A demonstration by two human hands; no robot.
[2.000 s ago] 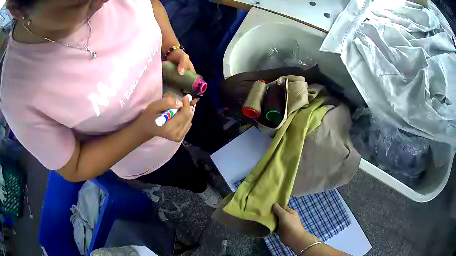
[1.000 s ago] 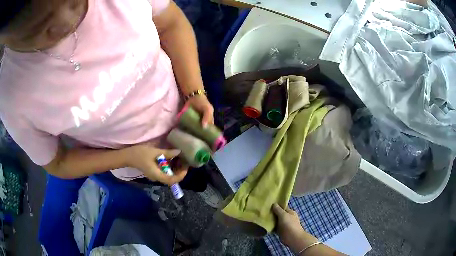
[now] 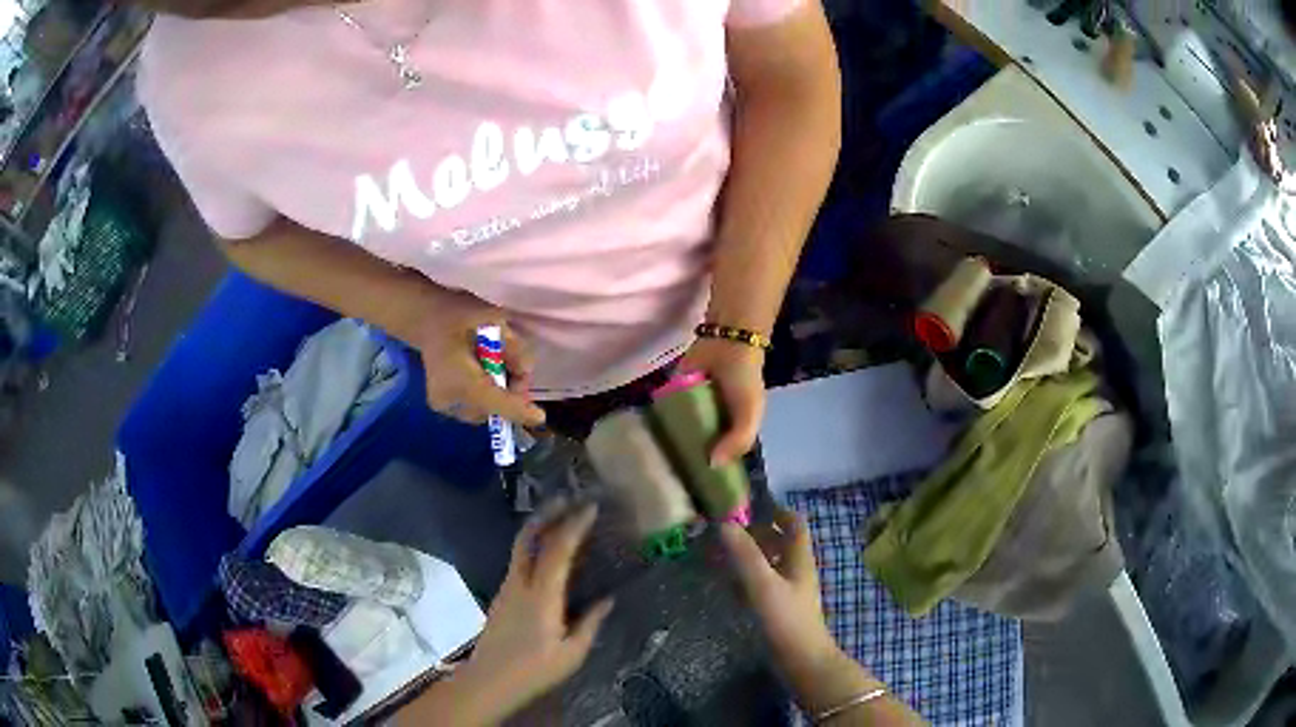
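Observation:
A person in pink holds an olive thread cone with pink ends (image 3: 694, 443) and a white marker pen (image 3: 498, 398). A blurred beige-grey cone with a green end (image 3: 640, 476) is beside the olive one; its hold is unclear. My left hand (image 3: 547, 604) is open, fingers apart, below left of the cones. My right hand (image 3: 775, 575), with a bracelet, is open, its fingertips close to the olive cone's lower end; contact is unclear. The olive-green and taupe garment (image 3: 981, 483) lies at the right, with a beige cone (image 3: 955, 301) and a dark cone (image 3: 999, 341) on it.
A checked cloth (image 3: 910, 611) covers part of a white board (image 3: 853, 423). The cream-white trough (image 3: 945, 142) and a pale draped cloth (image 3: 1237, 327) are at right. A blue bin (image 3: 185, 412) holds grey cloth at left. A white-topped side stool (image 3: 452, 611) carries bundles.
The view has shifted left. My right hand has let go of the garment and moved to the cones. My left hand has come into view. The person's cones have come closer to my hands.

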